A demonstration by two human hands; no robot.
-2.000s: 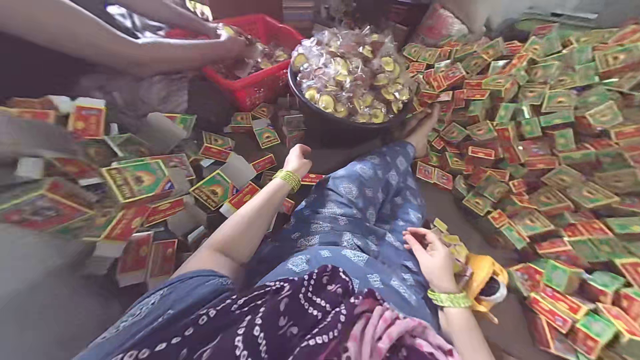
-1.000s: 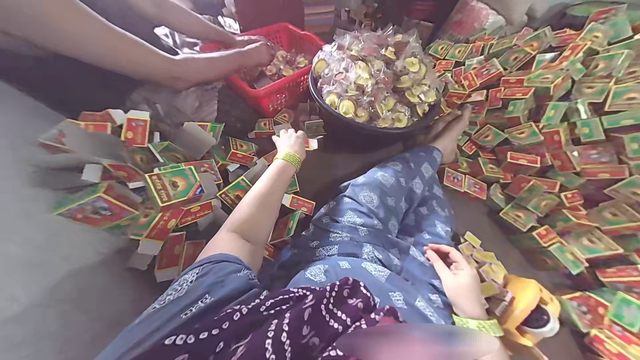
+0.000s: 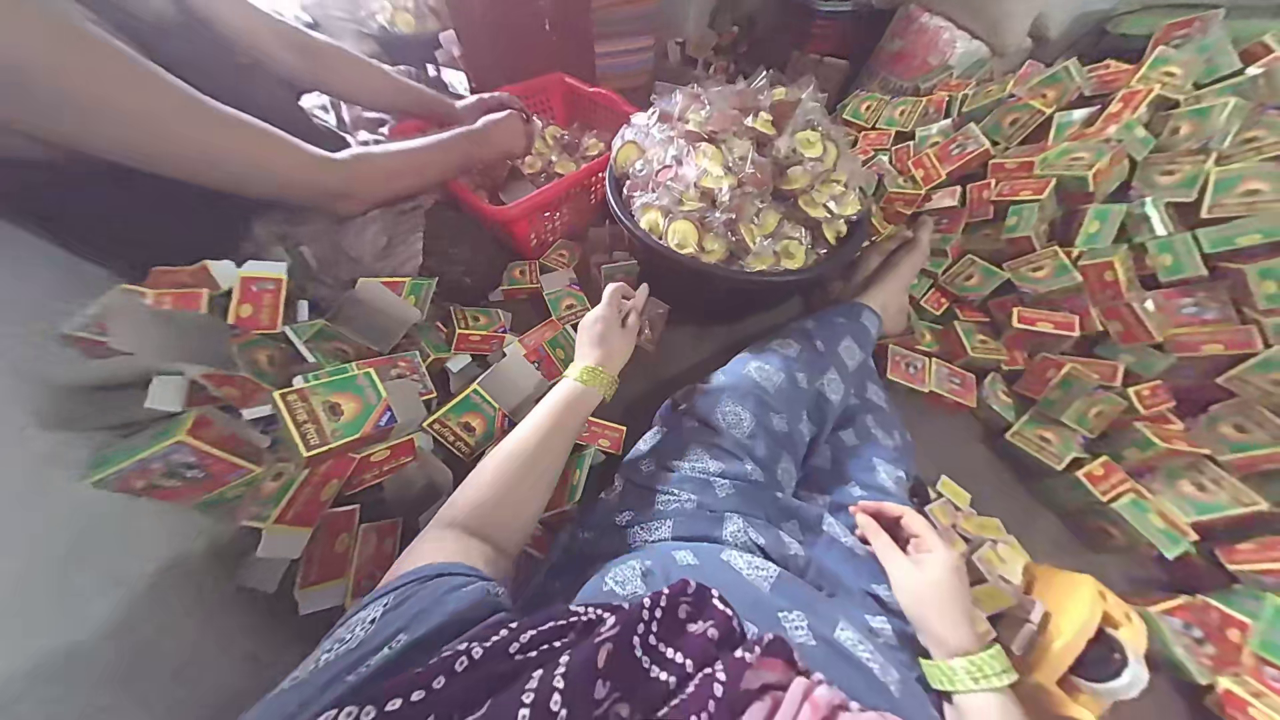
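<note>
My left hand [image 3: 612, 325] reaches forward over the floor, its fingertips closed on a small clear plastic packet [image 3: 652, 322]. Just beyond it stands a dark basin [image 3: 690, 280] heaped with clear packets [image 3: 740, 180] that have yellow round pieces inside. Printed red and green cardboard boxes [image 3: 335, 410] lie loose to the left of my left forearm, some with flaps open. My right hand [image 3: 915, 570] rests by my thigh, palm turned up and fingers loosely curled apart, with nothing visible in it. Small yellow-topped boxes [image 3: 990, 555] lie right beside it.
A co-worker's hands [image 3: 495, 130] reach into a red plastic basket [image 3: 545, 215] of similar packets at the upper left. A large pile of red and green boxes [image 3: 1090, 290] covers the right side. A yellow ring-shaped object [image 3: 1085, 640], perhaps a tape dispenser, lies at lower right.
Since the first frame my left hand has moved forward towards the basin, and a clear packet now shows at its fingertips. My right hand stays by my thigh. The co-worker's hands remain at the basket.
</note>
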